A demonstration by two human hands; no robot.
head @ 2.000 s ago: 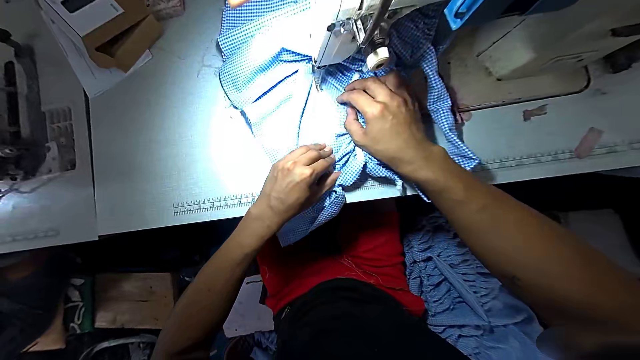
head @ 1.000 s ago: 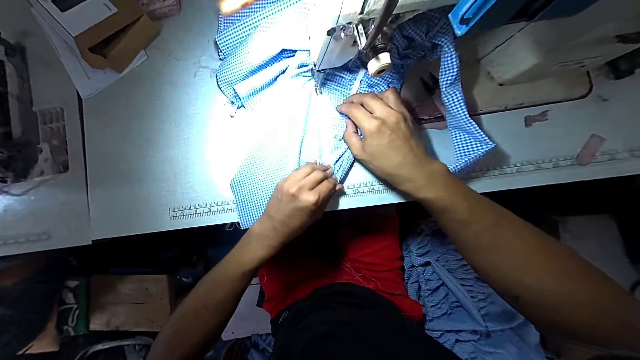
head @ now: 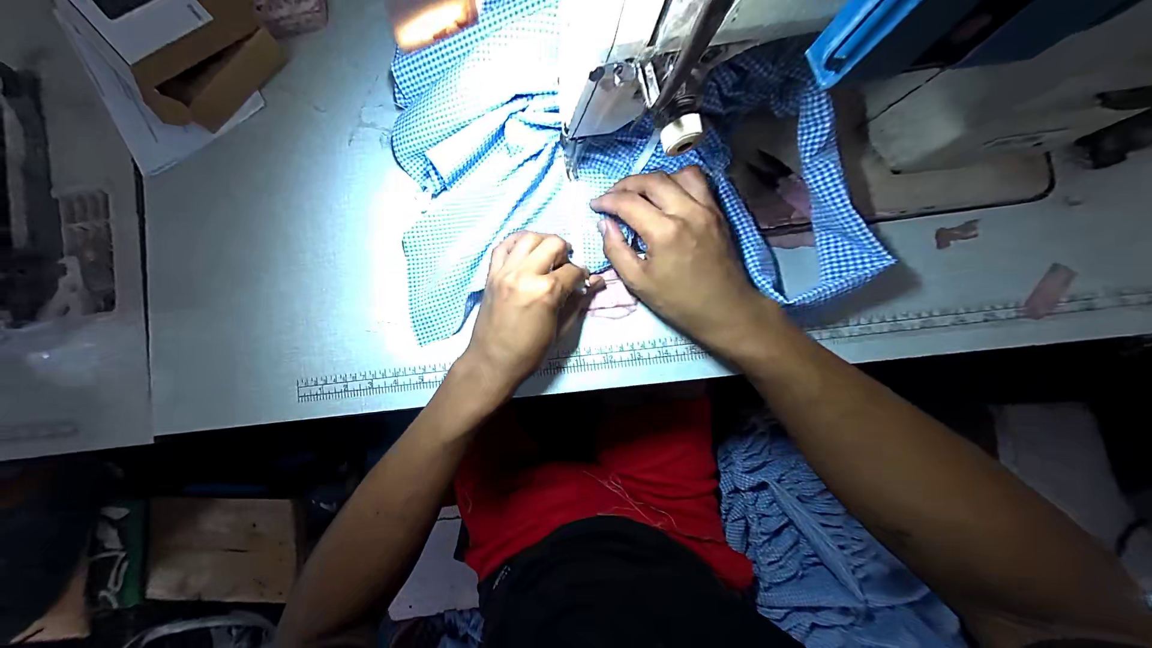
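Blue-and-white gingham fabric (head: 486, 207) lies gathered beneath the needle area of a sewing machine (head: 612, 99). My left hand (head: 531, 288) pinches the near edge of the fabric between thumb and fingers, with something small and pale at the fingertips that I cannot make out. Just right of the needle, my right hand (head: 675, 243) rests on the cloth with fingers bent and spread, pressing it down rather than gripping it. A gingham strip (head: 823, 198) loops out to the right of that hand.
A printed ruler scale (head: 414, 378) runs along the table's front edge. Pink scraps (head: 1048, 290) lie at the right. An open cardboard box (head: 211, 81) stands at the back left. Ruffled blue fabric (head: 810, 522) hangs beside my lap. A blue holder (head: 891, 40) is at the upper right.
The gingham by my left hand, which hung past the table edge two seconds ago, now lies flatter on the table. The strip at the right has spread farther right. My left hand has moved slightly up.
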